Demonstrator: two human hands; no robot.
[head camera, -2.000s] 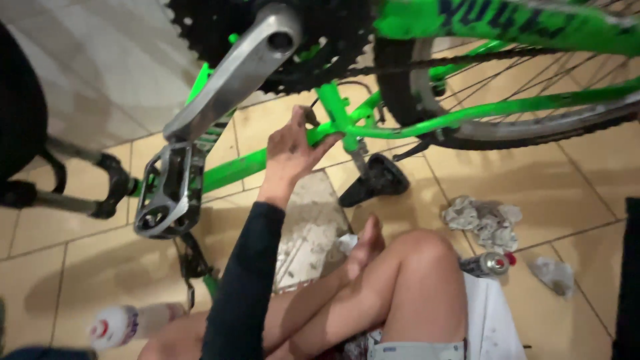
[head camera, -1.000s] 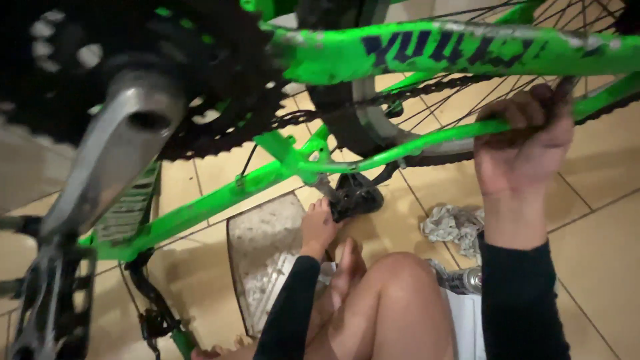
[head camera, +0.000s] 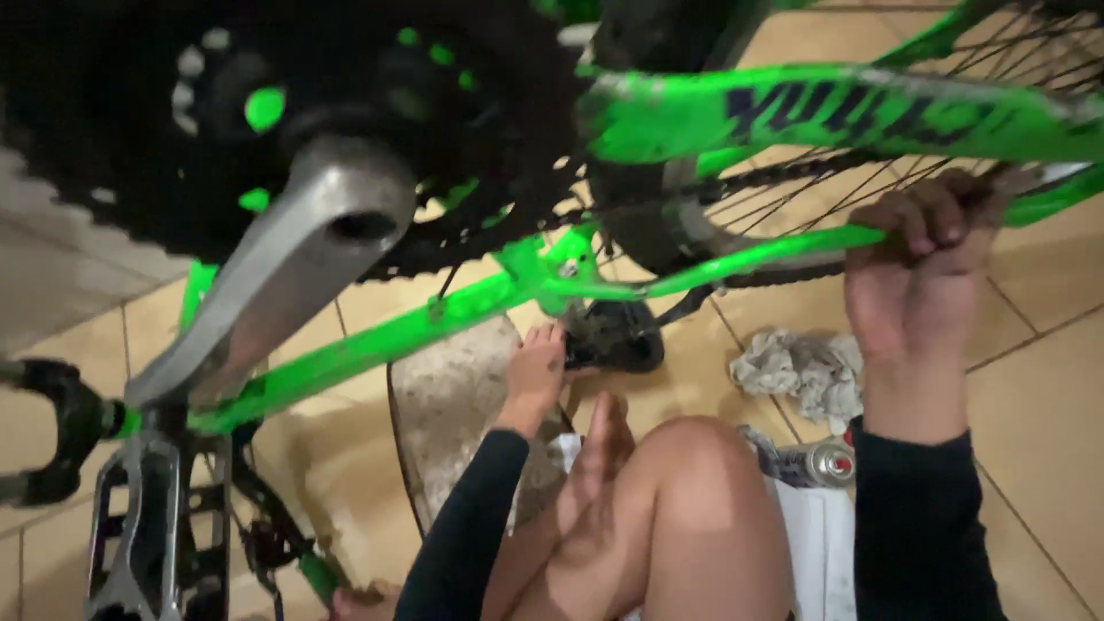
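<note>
A green bicycle frame (head camera: 371, 349) fills the upper view, with a dark chainring (head camera: 483, 155) and a silver crank arm (head camera: 285, 250) close to the camera. My right hand (head camera: 927, 250) grips the green chainstay (head camera: 768, 254) at the right, fingers curled over it, below the lettered swingarm tube (head camera: 819, 116). Lower down, my left hand (head camera: 539, 371) touches the near side of the black saddle (head camera: 617, 336), fingers pointing up; whether it grips the saddle is unclear. The rear wheel (head camera: 655, 216) is partly behind the frame, and a pedal (head camera: 159, 526) hangs at the lower left.
A crumpled grey cloth or paper (head camera: 802, 371) lies on the tiled floor (head camera: 1044, 414), beside a spray can (head camera: 819, 463) and a white sheet (head camera: 815, 543). A stained board (head camera: 448, 405) lies under my left arm. A green handlebar grip (head camera: 319, 576) is at the bottom left.
Two seconds ago only one hand was in view, at the frame joint; a second ago my right hand was on the chainstay and my left at the saddle, as now. The crank looms nearer.
</note>
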